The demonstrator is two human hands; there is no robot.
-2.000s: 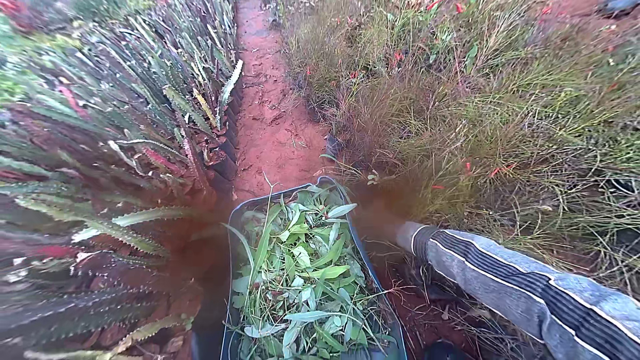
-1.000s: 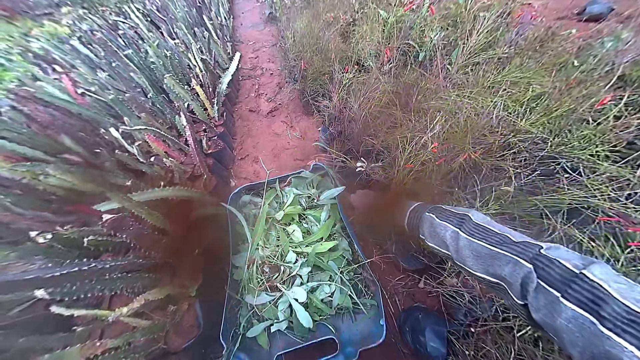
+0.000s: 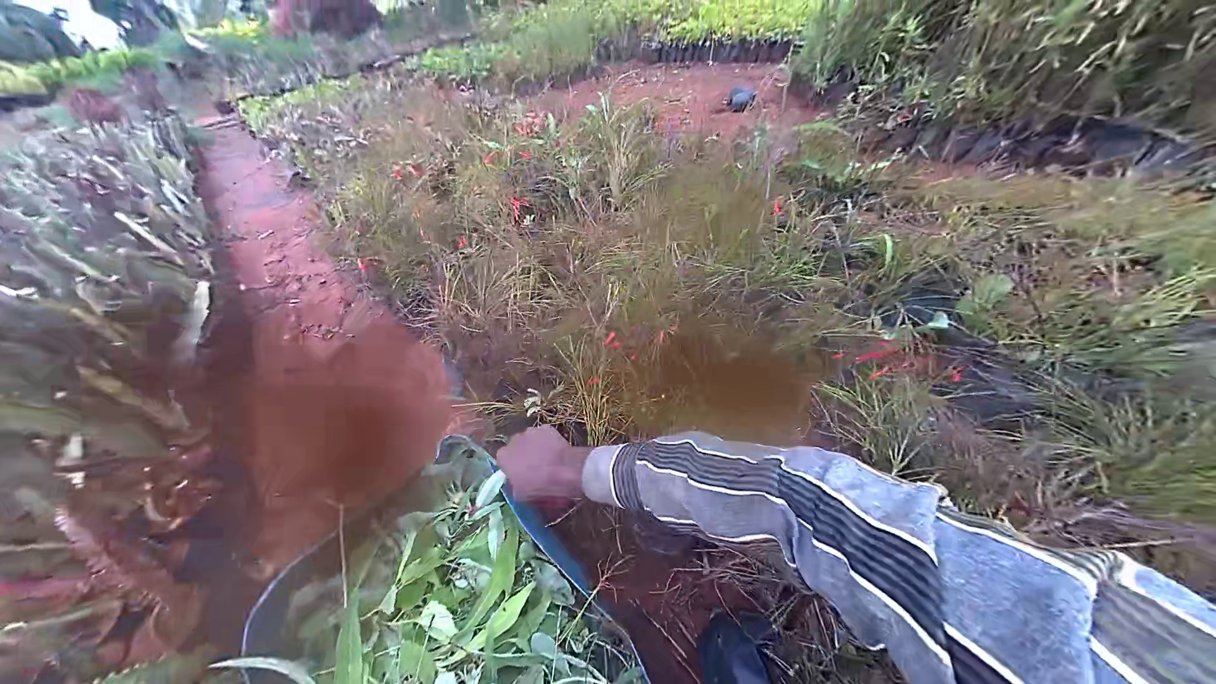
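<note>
A dark plastic crate [image 3: 556,553] with a bluish rim stands out at the bottom, its near end cut off by the view. It is heaped with cut green leaves and stems [image 3: 475,598]. My right hand [image 3: 540,463], at the end of a grey striped sleeve, is closed at the crate's right rim near the far corner; its fingers are blurred and partly hidden. My left hand is not in view.
Spiny succulent plants [image 3: 85,285] line the left of a red dirt path [image 3: 271,228]. Grass with red flowers [image 3: 608,256] fills the right. A dark shoe [image 3: 736,646] shows at the bottom. Farther off, a dark object [image 3: 740,99] lies on bare soil.
The view has tilted up and swung right. My right hand, blurred out before, now shows at the crate's rim. The crate sits lower in view, its near handle end out of frame.
</note>
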